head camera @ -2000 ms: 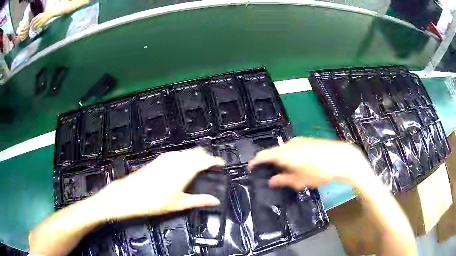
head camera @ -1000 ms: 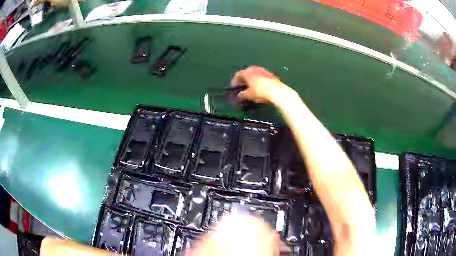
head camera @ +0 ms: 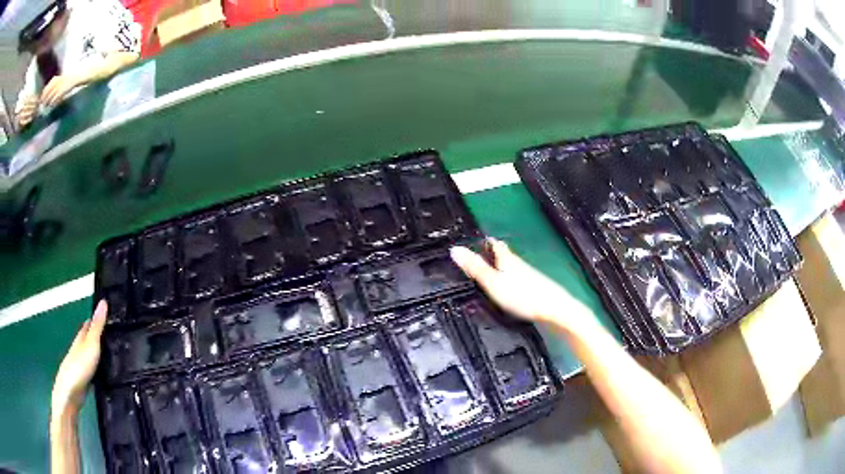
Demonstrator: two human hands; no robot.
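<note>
A large glossy black blister tray lies on the green bench top in front of me, its pockets holding black framed parts with cut-outs. My left hand is at the tray's left edge, fingers upright against it. My right hand is at the tray's right side, with its thumb over the rim and the middle row; its other fingers are partly hidden. Both hands hold the tray by its sides. The tray's near edge is partly cut off by the picture's bottom.
A stack of black trays stands to the right. Open brown cartons are below it. Beyond the white rail runs the dark green belt, with loose black parts at left. A person sits across the line.
My right hand has come back from the belt to the tray's right edge, and my left hand has moved to its left edge. The view has turned, showing more of the right-hand stack.
</note>
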